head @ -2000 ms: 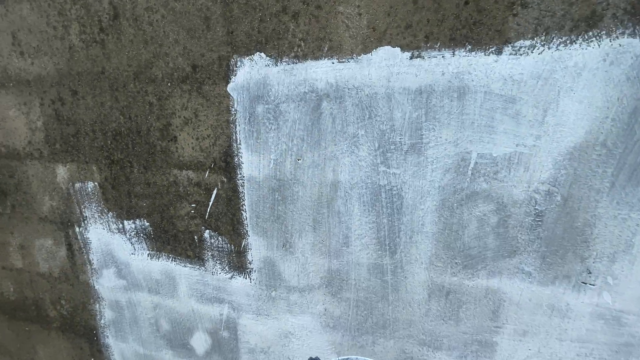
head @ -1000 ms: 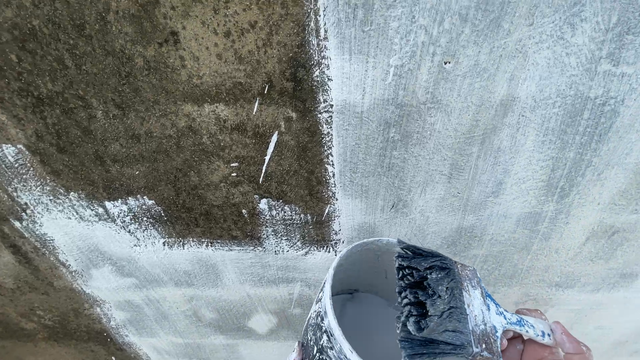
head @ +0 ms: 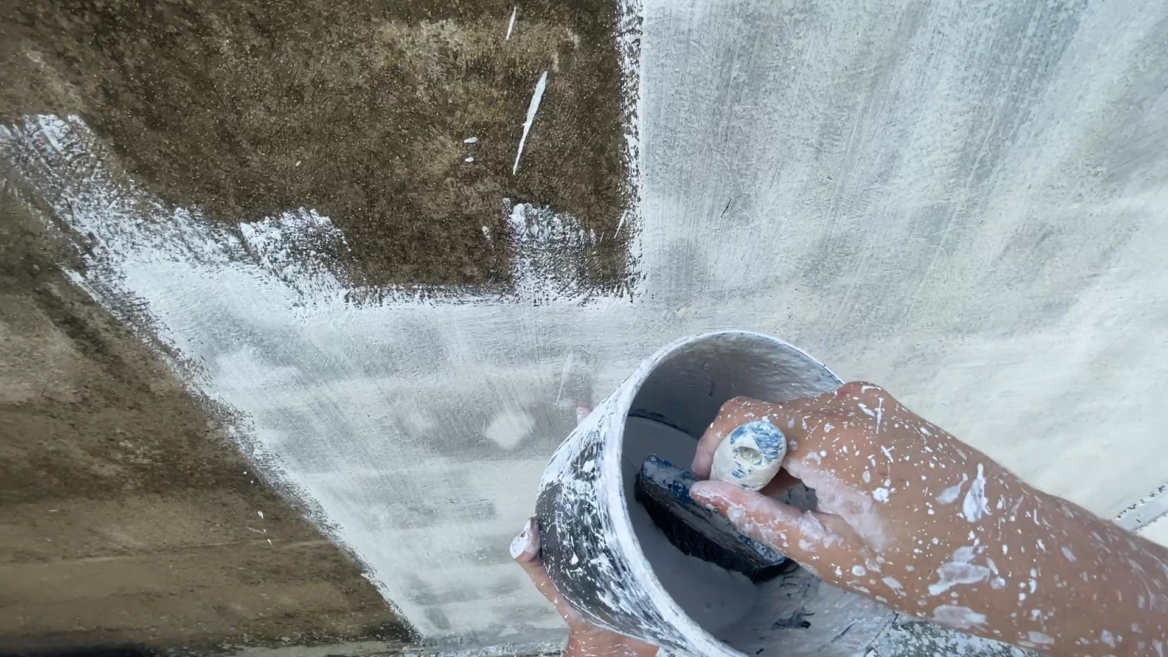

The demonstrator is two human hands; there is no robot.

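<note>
A paint-spattered bucket is tilted toward me, with white paint inside. My left hand holds it from the left and below; only a thumb or finger and part of the palm show. My right hand, speckled with white paint, grips the handle of a wide paintbrush, its handle end pointing at me. The brush is down inside the bucket, its dark bristles at the paint; their tips are hidden.
Behind the bucket is a concrete wall, with a white-painted area at right and along the lower middle. Bare brown concrete shows at upper left and lower left, with a few white splashes and ragged paint edges.
The brush was at the bucket's right rim a second ago and is now inside it. The bucket and both hands have come further into view. The view has shifted down the wall.
</note>
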